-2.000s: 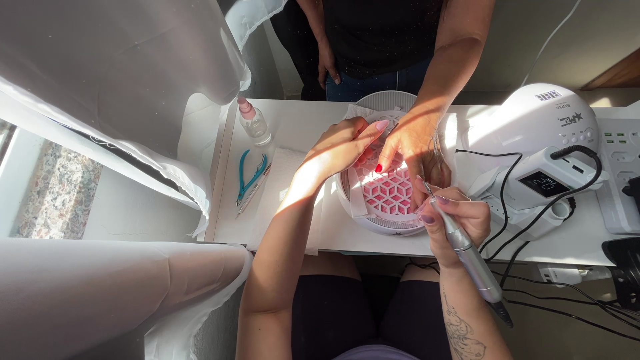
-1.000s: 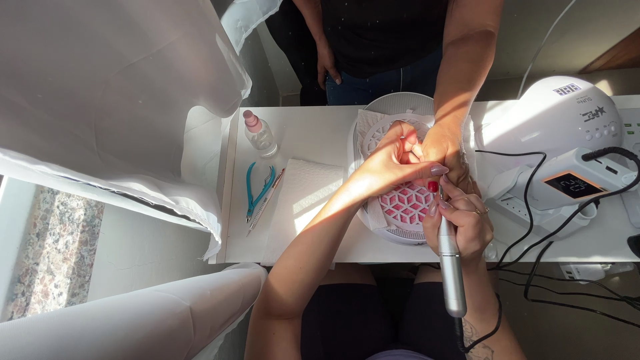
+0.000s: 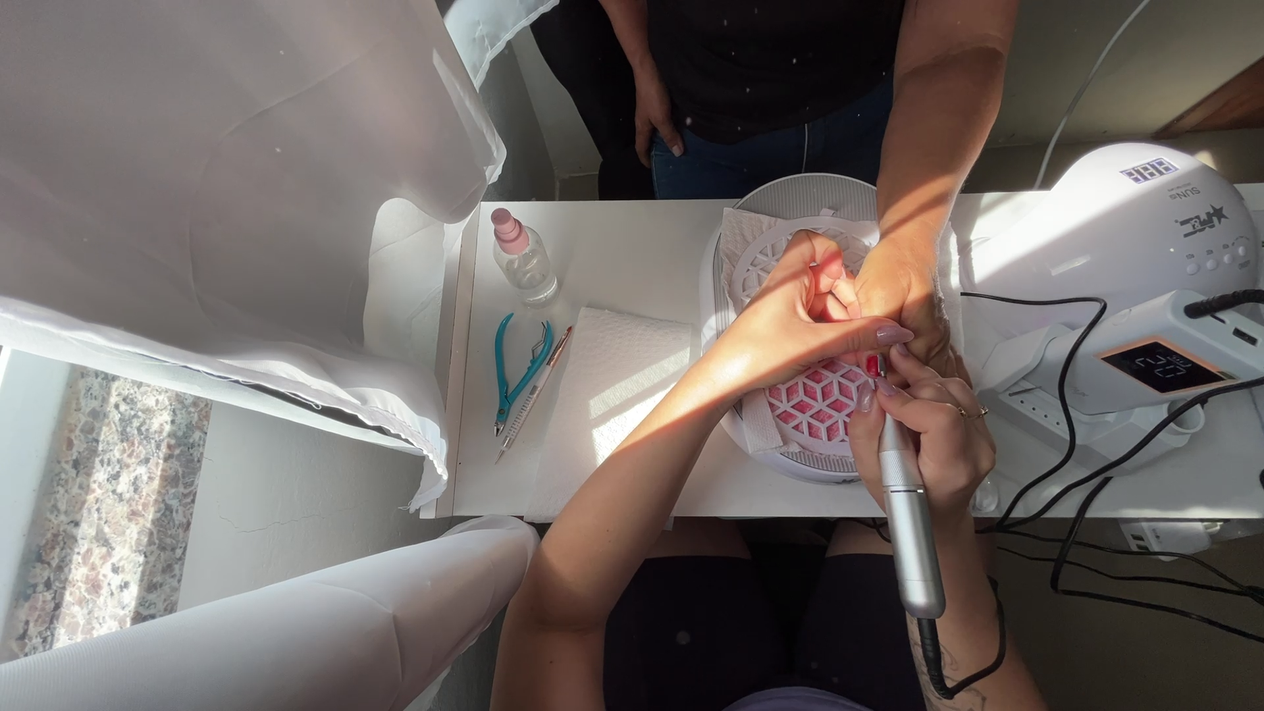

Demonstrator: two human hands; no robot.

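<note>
My left hand (image 3: 790,321) grips the fingers of the other person's hand (image 3: 894,291) above a round white nail dust collector (image 3: 716,296) with a patterned grille over pink. Between the fingers of my right hand (image 3: 928,425) is a silver electric nail drill (image 3: 907,509), its tip end at a red-painted nail (image 3: 873,364). The drill's bit is too small to make out. A black cord leaves the drill's lower end. White paper towel lies partly under the grille.
Left on the table (image 3: 612,242) are a pink-capped spray bottle (image 3: 525,257), teal cuticle nippers (image 3: 518,370), a slim pointed tool (image 3: 534,393) and a folded paper towel (image 3: 627,380). Right are a white nail lamp (image 3: 1126,227), the drill's control unit (image 3: 1165,355) and black cords (image 3: 1071,425). White curtains (image 3: 247,168) hang left.
Two seconds ago the drill slanted down to the right and the other person's hand lay flatter; now the drill stands more upright in view and my left hand wraps that person's fingers.
</note>
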